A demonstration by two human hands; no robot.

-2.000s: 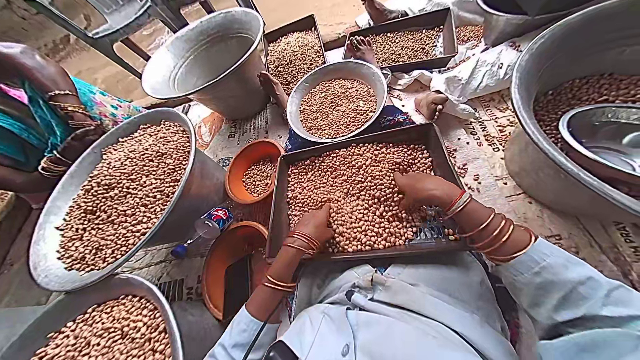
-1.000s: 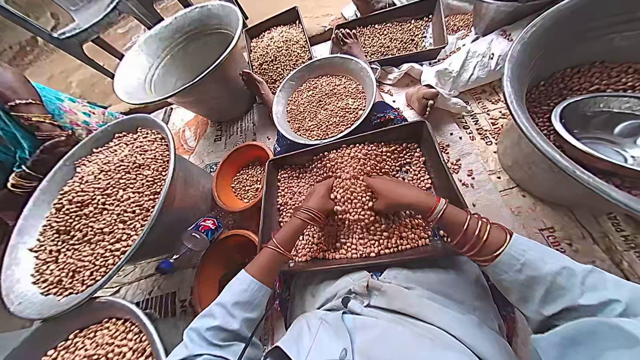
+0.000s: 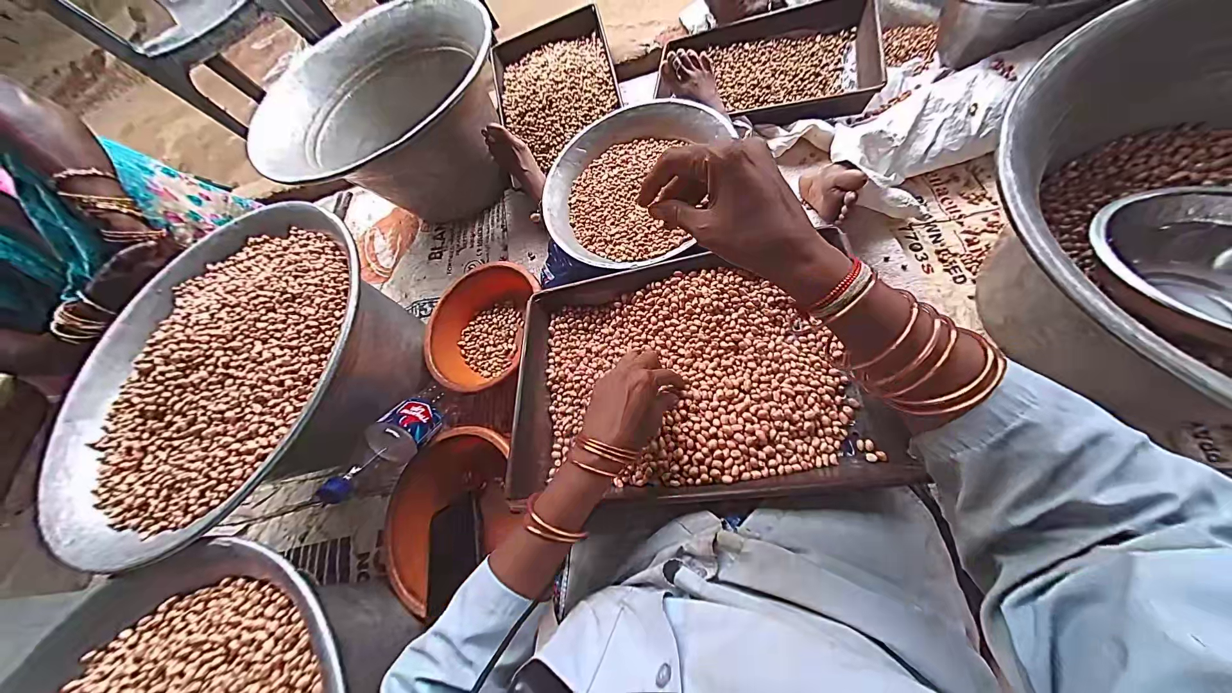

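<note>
Peanut kernels (image 3: 731, 385) lie spread over a dark metal tray (image 3: 525, 414) across my lap. My left hand (image 3: 630, 404) rests on the kernels in the tray's left half, fingers curled; whether it holds any is hidden. Raised over the tray's far edge, my right hand (image 3: 712, 197) has thumb and fingertips brought together in a pinch, and I cannot tell if a kernel is between them. Behind it, partly covered by that hand, stands a round metal basin (image 3: 568, 183) of kernels. Left of the tray is a small orange bowl (image 3: 443, 332) with some kernels inside.
Large metal tubs of kernels stand at the left (image 3: 67, 462), lower left (image 3: 318, 597) and right (image 3: 1020, 164); the right one holds a metal bowl (image 3: 1116, 231). A tilted tub (image 3: 414, 144), plastic bottle (image 3: 395, 433) and second orange bowl (image 3: 404, 539) are nearby. Other people's feet (image 3: 833, 188) are beyond the tray.
My right hand has risen from the kernels to above the tray's far edge. My hands were close together among the kernels a second ago and are now apart.
</note>
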